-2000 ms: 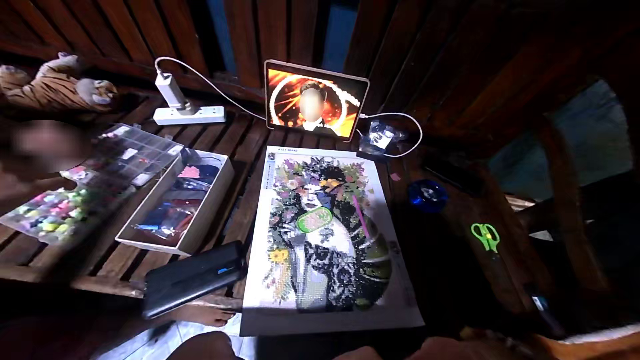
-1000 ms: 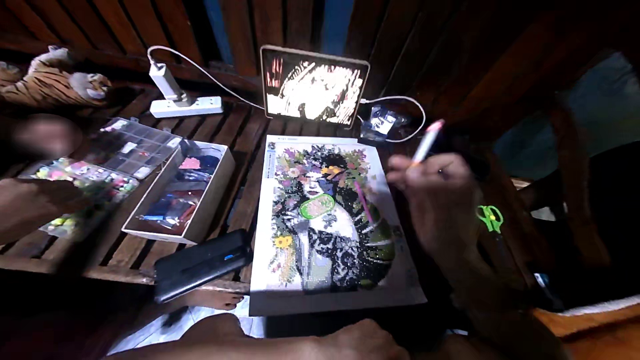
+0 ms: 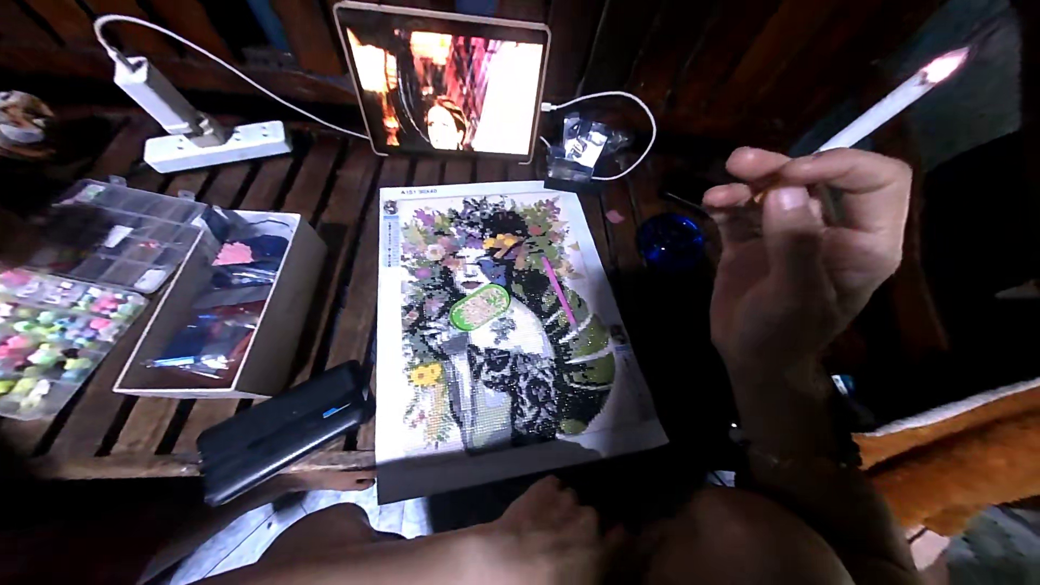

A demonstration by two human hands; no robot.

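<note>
My right hand is raised at the right, with a lit cigarette between its fingers, glowing tip up and outward. My left hand rests low, just off the near edge of a diamond painting canvas; it is dim and its fingers look curled. The canvas shows a figure with flowers. On it lie a green oval tray holding small drills and a slim pink pen.
A tablet stands behind the canvas, cabled to a power strip. Leftward are an open white box, a black power bank or case and a compartment case of colourful beads. A blue glass dish lies right.
My right hand, out of view two seconds ago, has come up at the right with the cigarette. Another hand over the beads a second ago is no longer seen. The view has shifted closer.
</note>
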